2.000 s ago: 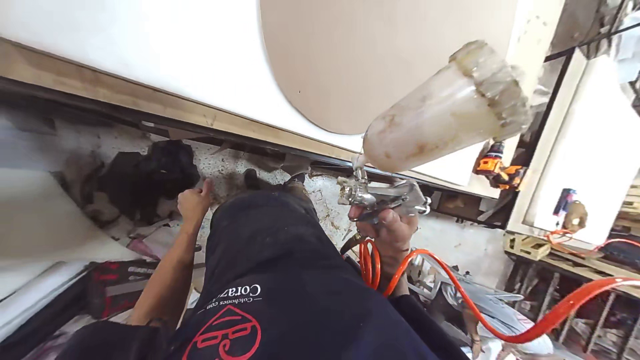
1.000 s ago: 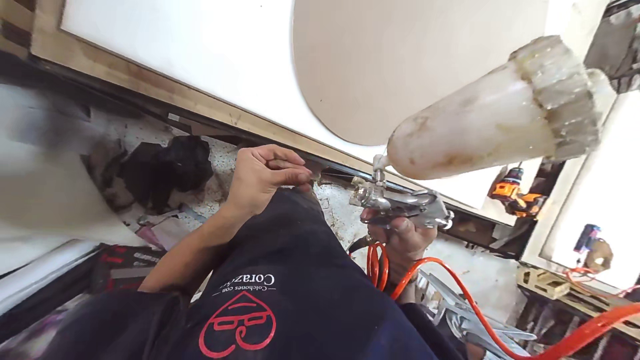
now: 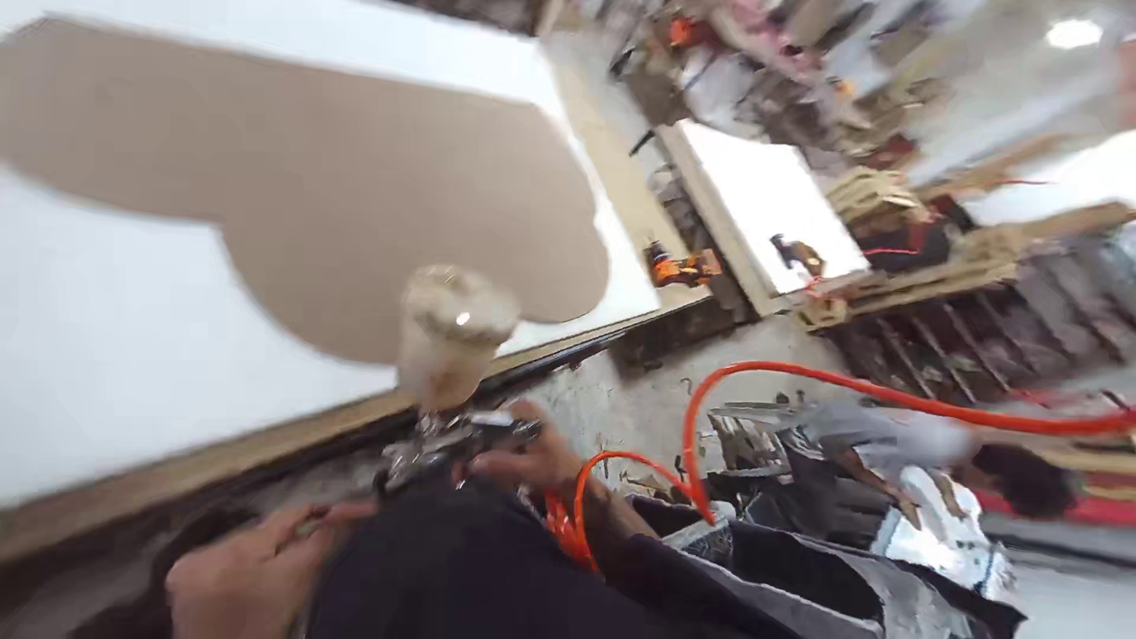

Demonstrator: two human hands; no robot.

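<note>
My right hand [image 3: 524,457] is closed around the handle of a metal spray gun [image 3: 435,448] with a stained, translucent cup [image 3: 451,337] on top. A coiled orange air hose [image 3: 568,524] hangs below that hand and loops off to the right. My left hand [image 3: 257,568] is low at the left, near the gun's front end, fingers bent; blur hides whether anything is in it. Beyond the gun lies a wood-edged panel with white foam [image 3: 106,328], and on the foam a wavy-edged beige board [image 3: 355,177].
An orange and black cordless drill [image 3: 683,266] lies at the panel's right corner. Past it stands a smaller white-topped panel [image 3: 763,195] with a tool on it, beside wooden frames [image 3: 941,275]. At the lower right another person [image 3: 896,444] bends over a white item.
The view has swung strongly, bringing the wavy board's outline and another person into sight. The spray gun stays in my right hand, its cup now more upright. My left hand has come nearer the gun.
</note>
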